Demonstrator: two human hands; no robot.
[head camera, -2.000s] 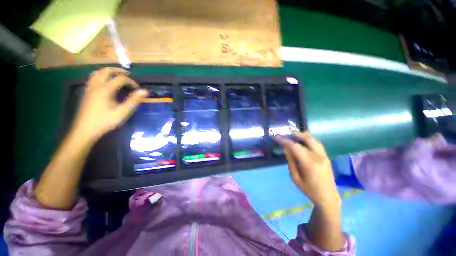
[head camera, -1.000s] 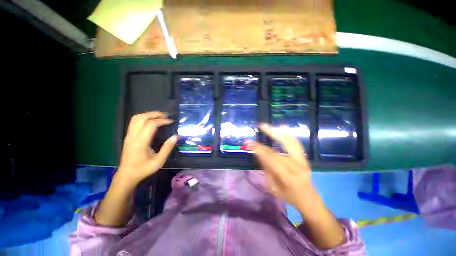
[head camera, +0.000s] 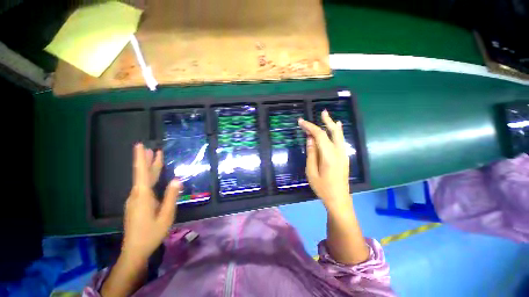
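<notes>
A black phone tray (head camera: 119, 162) with five side-by-side slots lies on the green bench; its leftmost slot is empty. The other slots hold smartphones. The leftmost smartphone (head camera: 184, 154) shows a pale blue screen with green and red at its bottom edge. The middle smartphone (head camera: 238, 145) and the one to its right (head camera: 285, 151) show green text lines on black. My left hand (head camera: 148, 206) is open at the empty slot's edge, its thumb by the leftmost smartphone. My right hand (head camera: 328, 159) is open over the two rightmost smartphones, partly hiding them, and holds nothing.
A wooden board (head camera: 232, 40) lies behind the tray, with yellow paper (head camera: 95, 37) and a thin white stick (head camera: 144, 62) on it. At the far right are another dark tray (head camera: 516, 125) and a person's sleeve (head camera: 484, 194). A blue stool (head camera: 409, 209) stands below the bench.
The view has shifted, so the tray appears further left and tilted. Green text has replaced the pale screen on the second phone from the left. My right hand has moved toward the rightmost phones.
</notes>
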